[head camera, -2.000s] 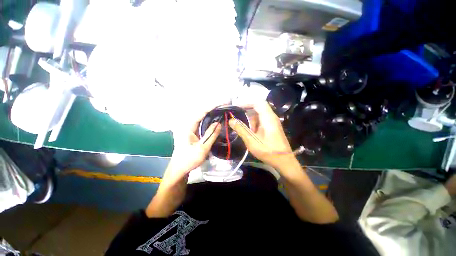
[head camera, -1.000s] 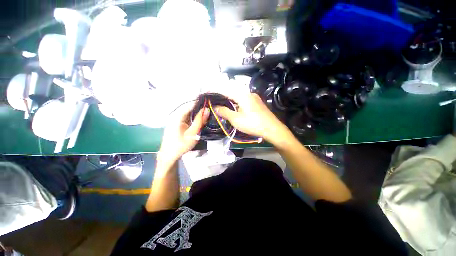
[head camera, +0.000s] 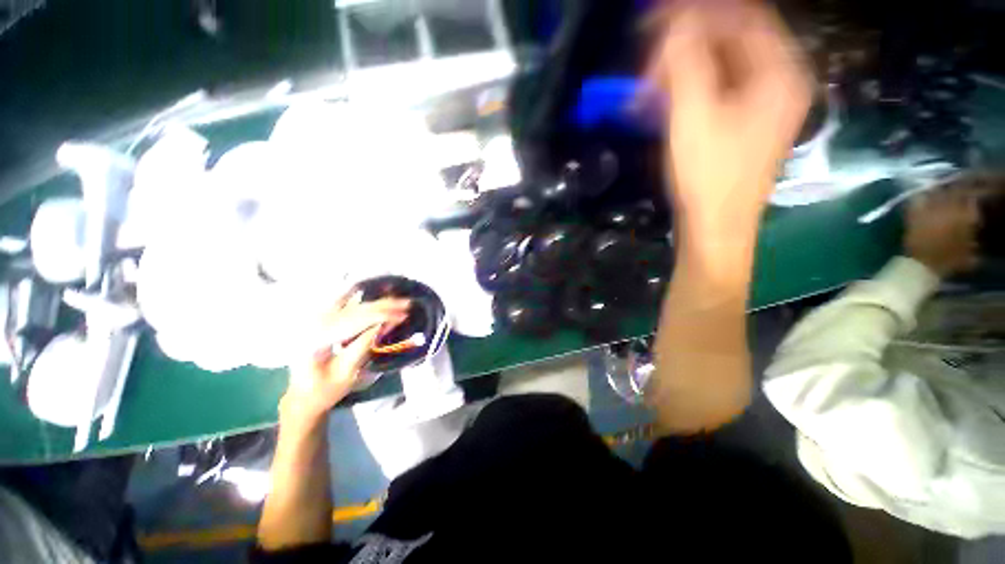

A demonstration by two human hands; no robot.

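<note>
A white housing [head camera: 432,377] with a black round inner part [head camera: 417,331] is at the bench's front edge, left of centre. My left hand [head camera: 350,344] holds it, with fingers over the opening and on an orange-yellow wire lead [head camera: 399,347]. My right hand [head camera: 733,66] is raised at the top right, away from the housing and blurred. Whether it holds anything cannot be told. Loose black round covers [head camera: 601,259] lie in a pile between my two hands.
Overexposed white housings [head camera: 220,264] cover the left of the green bench [head camera: 187,408]. Bracketed units [head camera: 66,380] lie at far left. A screw feeder [head camera: 485,165] and a blue bin [head camera: 606,101] stand behind the black pile. Another person's sleeve [head camera: 871,386] and hand are at right.
My right hand has left the housing and moved up and right over the bench. My left hand still holds the housing, now further left and lower in the view. The view has shifted and tilted.
</note>
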